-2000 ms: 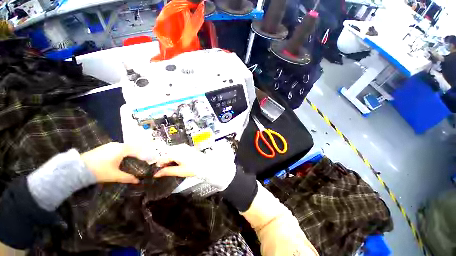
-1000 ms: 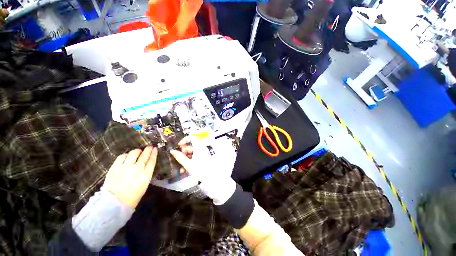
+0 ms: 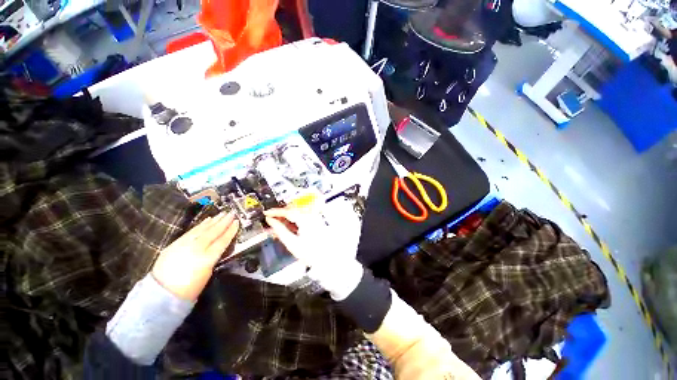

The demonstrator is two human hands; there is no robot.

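The white overlock machine [image 3: 252, 107] stands in front of me, with its needle and presser foot area [image 3: 249, 204] uncovered. The dark plaid garment [image 3: 82, 230] is heaped at left and runs to the needle area and below the machine. My left hand [image 3: 194, 256] has its fingers together on the garment's edge, fingertips just left of the presser foot. My right hand [image 3: 315, 241] is at the right of the foot, thumb and fingertips close together; whether they hold cloth is too blurred to tell. A dark opening in the front of the machine shows between my hands.
Scissors with orange and yellow loops [image 3: 419, 197] and a small clear box [image 3: 418, 137] lie on the black surface at right. Another plaid heap [image 3: 512, 282] is at lower right over a blue bin [image 3: 583, 345]. An orange bag [image 3: 241, 33] hangs behind the machine.
Both hands came from holding bunched cloth before the machine to the needle area. Since one second ago, cloth between my hands has gone from the front plate, uncovering the opening. The view has shifted.
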